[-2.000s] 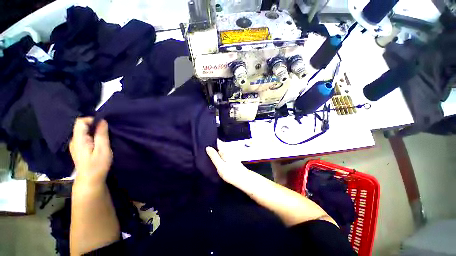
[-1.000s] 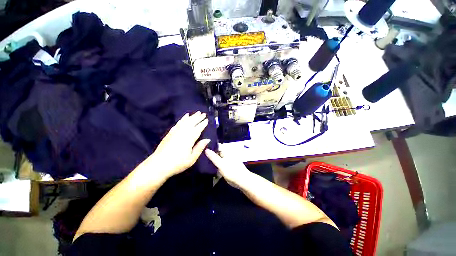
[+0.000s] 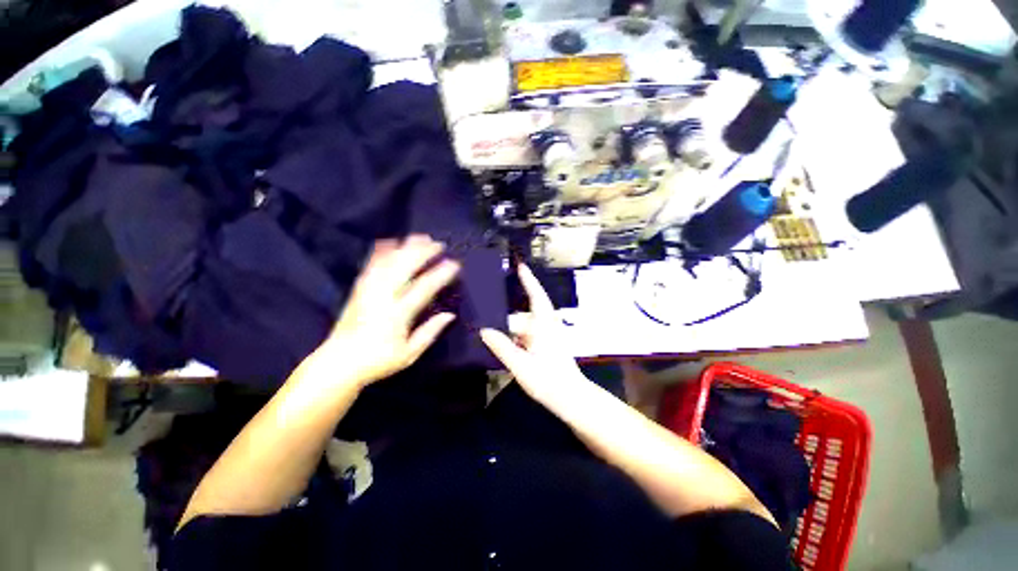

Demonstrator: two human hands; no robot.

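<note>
A dark navy garment piece [image 3: 482, 292] lies in front of the overlock machine [image 3: 603, 145], its far edge near the presser foot area [image 3: 516, 212]. My left hand [image 3: 396, 301] rests on the cloth with fingers spread, left of the presser foot. My right hand [image 3: 541, 340] is at the cloth's right edge, thumb and forefinger apart around it; whether it grips the cloth cannot be told. The picture is slightly blurred. The cloth runs into a large navy pile [image 3: 223, 212] at the left.
A red plastic basket [image 3: 837, 480] with dark pieces is on the floor at right. Blue-topped thread cones [image 3: 731, 218], a dark cord loop and brass-coloured bars [image 3: 799, 236] are right of the machine head. Grey cloth [image 3: 971, 212] hangs over the table's far right.
Since two seconds ago, the raised cloth has come down before the machine. My left hand has moved right onto it. My right hand has moved slightly forward, its forefinger now extended. The view has shifted slightly.
</note>
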